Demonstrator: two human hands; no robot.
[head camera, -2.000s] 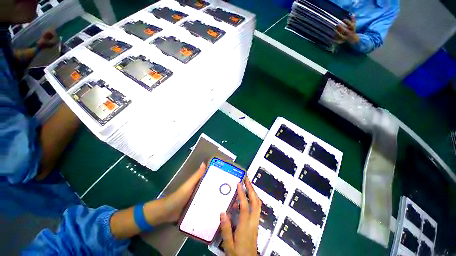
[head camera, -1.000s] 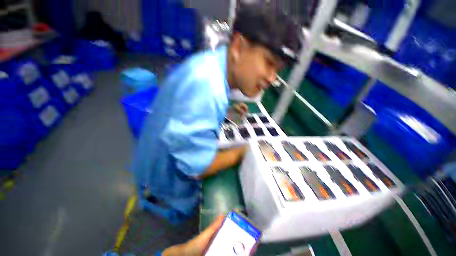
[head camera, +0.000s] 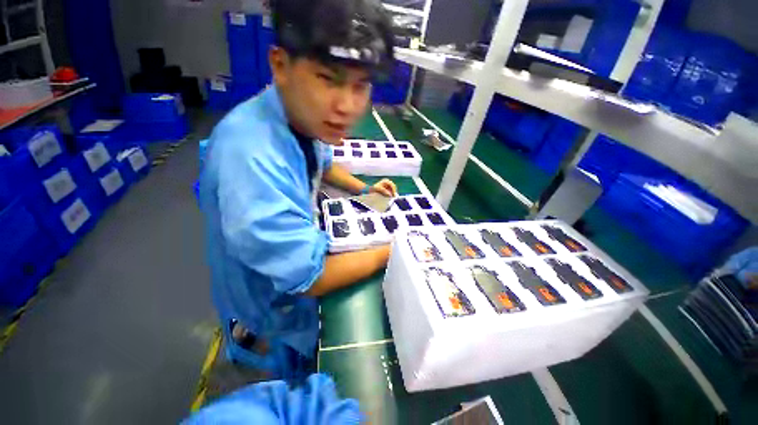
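Observation:
Neither of my hands is in the picture. Only a light blue sleeve (head camera: 278, 405) shows at the bottom edge, and its hand is cut off by the edge. The smartphone is out of view. A tall white tray stack (head camera: 499, 344) stands on the green mat in front of me. Its top tray holds silver-grey and dark circuit boards (head camera: 499, 288) with orange patches, in two rows. A corner of the adhesive film sheet (head camera: 471, 413) with a pale border shows at the bottom edge.
A person in a light blue smock (head camera: 266, 191) leans over the bench at left, an arm behind the stack, beside a lower tray stack (head camera: 353, 241). White shelving (head camera: 582, 93) rises at right. Dark flat panels (head camera: 721, 315) are at far right. Blue bins (head camera: 62, 187) stand along the aisle.
The view has swung left and up from the bench to the neighbouring person and aisle. My hand and the lit phone have left the picture. The person's face has turned towards the camera.

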